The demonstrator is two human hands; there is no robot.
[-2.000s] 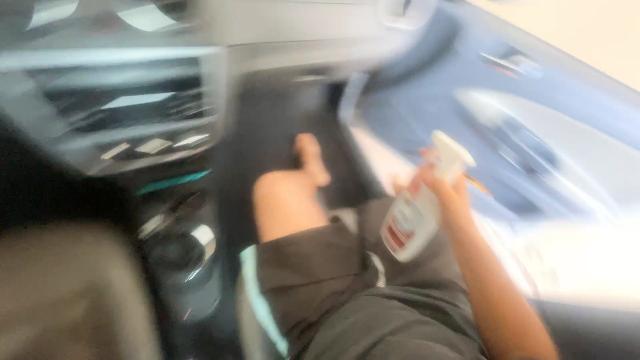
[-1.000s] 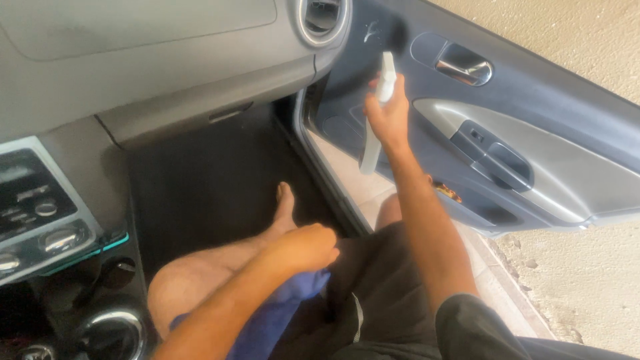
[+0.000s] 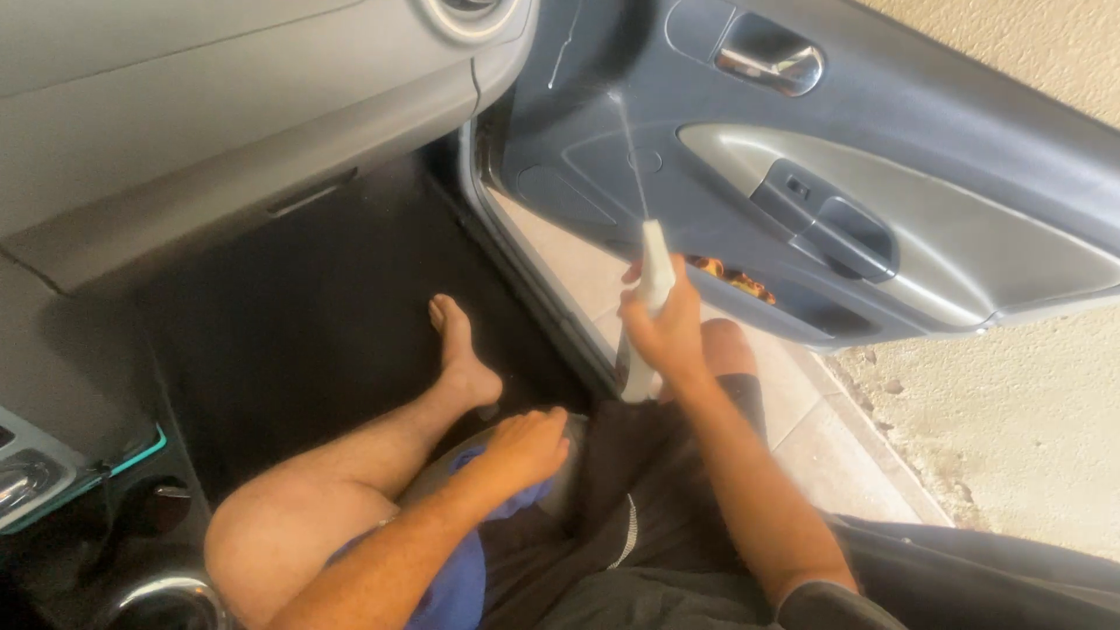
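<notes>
My right hand point(image 3: 667, 319) is closed round the neck of a white spray bottle point(image 3: 654, 276), its nozzle pointed at the inner panel of an open car door point(image 3: 604, 157). A thin jet of liquid runs from the nozzle to the panel, and a wet streak shows farther up at the left. My left hand point(image 3: 528, 446) rests at my lap, curled over a blue cloth point(image 3: 455, 577); its fingers are partly hidden, but the cloth comes out from under the hand and forearm.
The dashboard point(image 3: 236, 114) spans the upper left, above a dark footwell point(image 3: 297, 324) with my bare foot. The door has a chrome handle point(image 3: 770, 66), an armrest with a window switch, and a pocket holding an orange-patterned item point(image 3: 733, 278). Pale tiles lie beyond the sill.
The bottle, held upright over my lap two seconds ago, now points at the door panel with liquid coming out. My left hand and the blue cloth have come into view. The view has swung toward the door.
</notes>
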